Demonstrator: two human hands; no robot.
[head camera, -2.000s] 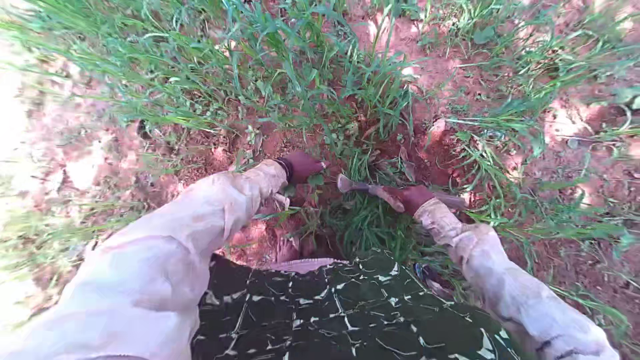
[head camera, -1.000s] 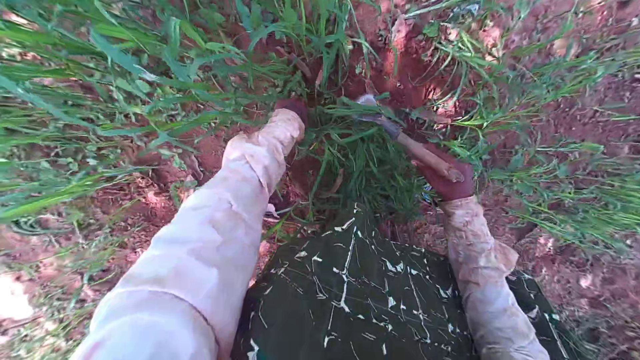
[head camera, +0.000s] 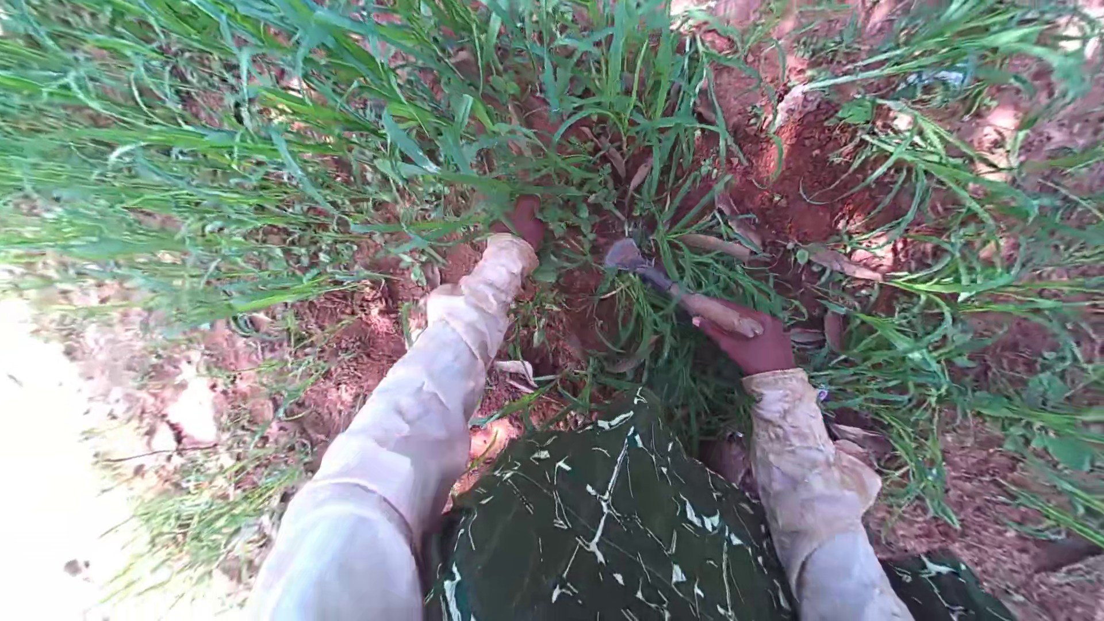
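My right hand (head camera: 752, 338) is closed around the wooden handle of a small hand hoe (head camera: 660, 280), whose metal blade points left, low over the grass. Left of the blade, my left hand (head camera: 523, 222) reaches in among green weeds (head camera: 565, 220). Leaves cover part of its fingers, so whether it grips a stem is hidden. Between my arms, below the hoe, lies a patch of long green grass (head camera: 690, 379) in shadow.
Tall grass (head camera: 345, 112) spreads across the upper left. Reddish soil (head camera: 806, 172) with dry leaves (head camera: 716, 247) shows at the upper right, and more grass (head camera: 957, 302) grows at the right. Dark patterned cloth (head camera: 604, 526) covers my lap.
The hoe was over the grass nearer my lap two seconds ago, nearly level; now its handle slopes down to the right. My left hand stays low among the plants. The view has shifted.
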